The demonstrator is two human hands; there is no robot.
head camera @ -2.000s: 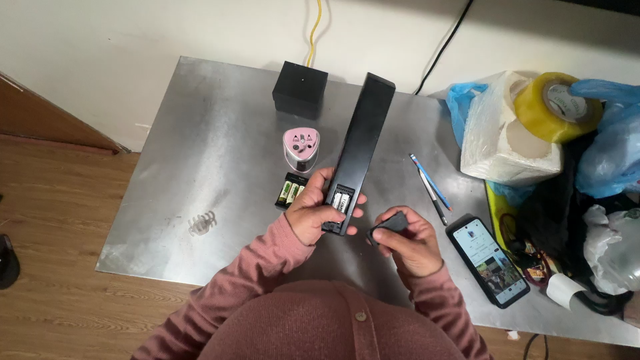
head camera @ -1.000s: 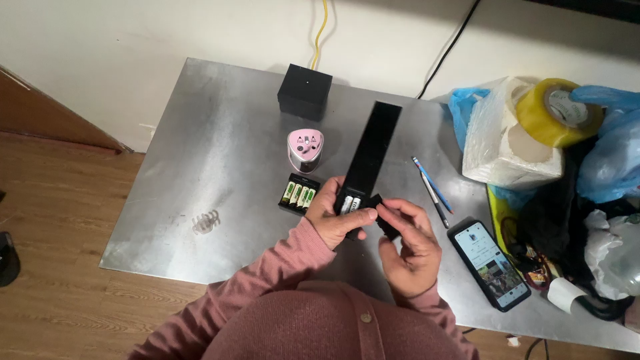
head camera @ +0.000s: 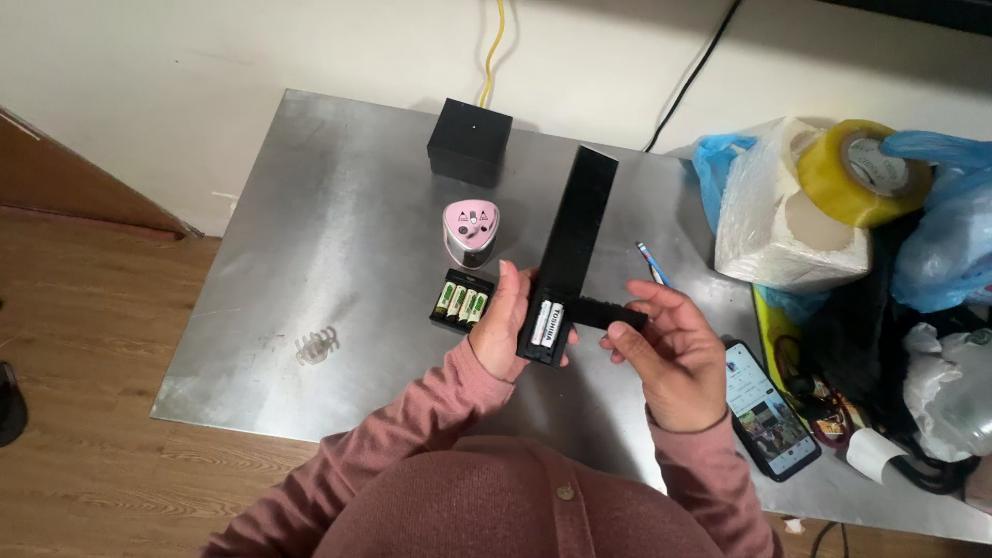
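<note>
My left hand (head camera: pixel 502 325) holds a long black remote-like device (head camera: pixel 580 221) by its lower end, with the open battery bay facing up. Two Toshiba batteries (head camera: pixel 547 323) lie side by side in that bay. Between the thumb and fingers of my right hand (head camera: pixel 676 353) is a black cover piece (head camera: pixel 606 313), its left end at the device's side by the bay. Just left of my left hand, a black battery charger (head camera: pixel 459 301) holds several green-and-white batteries. Behind the charger stands a pink-topped device (head camera: pixel 470 232).
On the metal table (head camera: pixel 256 310) are a black box (head camera: pixel 470 142), a clear plastic claw clip (head camera: pixel 316 346), pens (head camera: pixel 655 265) and a smartphone (head camera: pixel 772 411). Wrapped paper rolls (head camera: pixel 790 209), yellow tape (head camera: pixel 860 174) and plastic bags (head camera: pixel 949 225) crowd the right side.
The cover piece, held away from the device two seconds ago, is now at its side. My right hand's fingers have spread from the closer grouping of one second ago.
</note>
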